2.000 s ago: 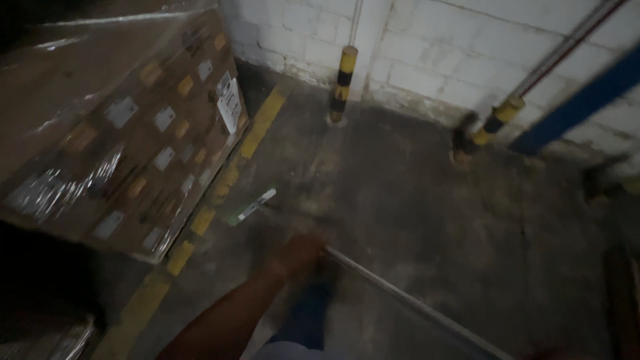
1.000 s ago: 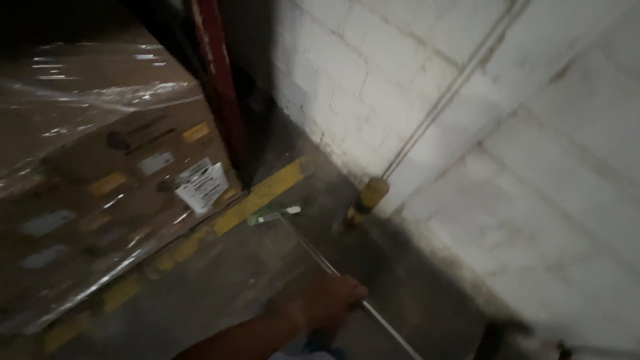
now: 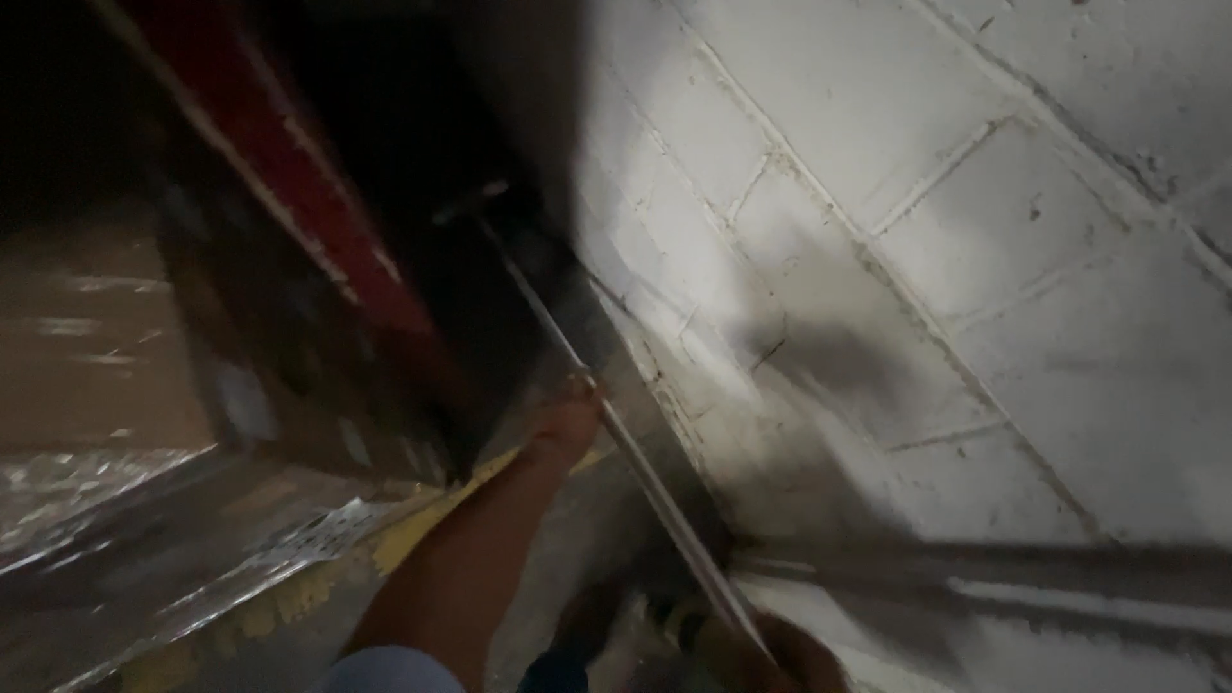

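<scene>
A long pale metal pole (image 3: 664, 510) runs from the lower right up into the dark gap between a red upright and the wall. Its far end carries a narrow crosspiece (image 3: 470, 204), blurred and dim, so its kind cannot be told. My left hand (image 3: 573, 414) grips the pole around its middle. My right hand (image 3: 794, 659) is closed around the near end at the bottom edge, partly cut off by the frame.
A white-painted block wall (image 3: 943, 241) fills the right. A red metal upright (image 3: 318, 202) leans through the upper left. Boxes in clear stretch wrap (image 3: 87, 356) stand at the left, beside a yellow floor line (image 3: 414, 525). A yellow and black post (image 3: 683, 621) stands low, near my right hand.
The pole's far end has moved from the floor by the yellow line into the dark gap beyond the red upright. The view has turned closer to the wall. My left hand stays on the pole.
</scene>
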